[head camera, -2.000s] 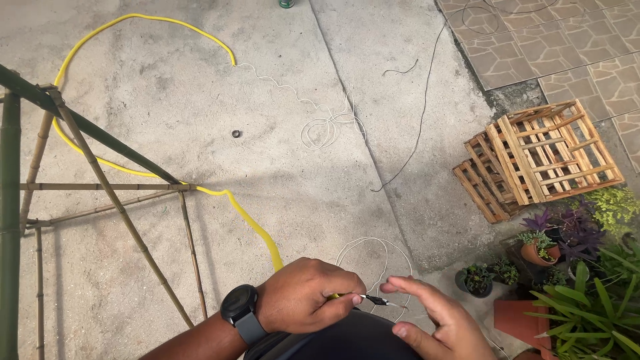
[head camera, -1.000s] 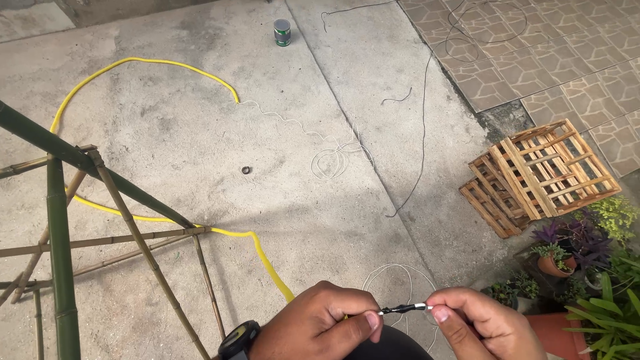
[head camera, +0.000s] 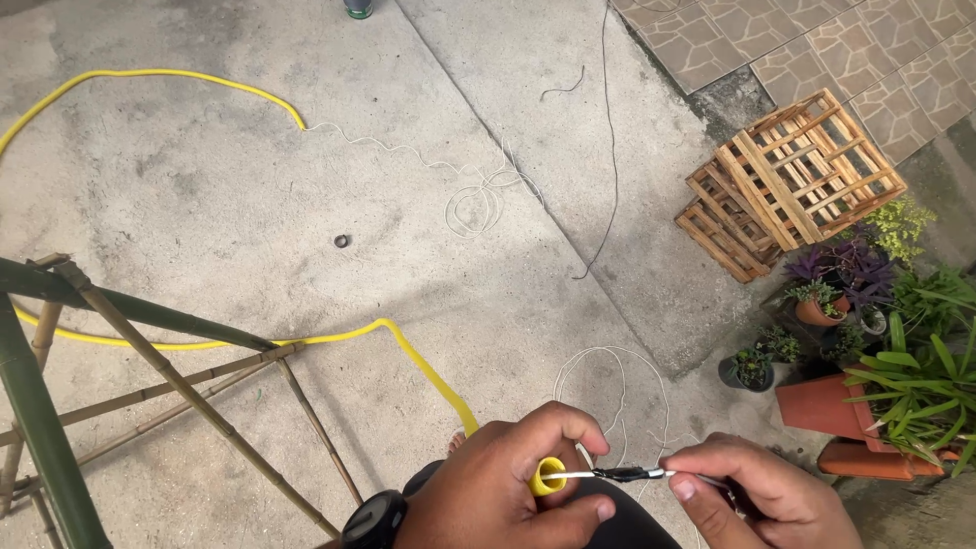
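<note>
My left hand (head camera: 518, 480), with a dark watch on its wrist, holds the open end of a yellow tube (head camera: 547, 476) at the bottom centre. A white cord comes out of the tube's mouth. Black tape (head camera: 629, 474) is wrapped around the cord between my hands. On the right, my right hand (head camera: 755, 492) pinches the cord just past the tape between thumb and forefinger. Loose loops of white cord (head camera: 598, 349) lie on the concrete beyond my hands. From my left hand the yellow tube runs up and left, and its far end has white cord coming out.
A bamboo frame (head camera: 206, 404) stands at the left. Stacked wooden crates (head camera: 808, 175) and potted plants (head camera: 827, 404) are at the right. A tape roll (head camera: 341, 241), a dark cord (head camera: 612, 152) and coiled white cord (head camera: 473, 210) lie on the floor, with a can (head camera: 357, 8) at the top.
My left hand now shows the yellow tube's open mouth around the cord. My right hand, apart from the cord two seconds ago, pinches it now as it did one second ago.
</note>
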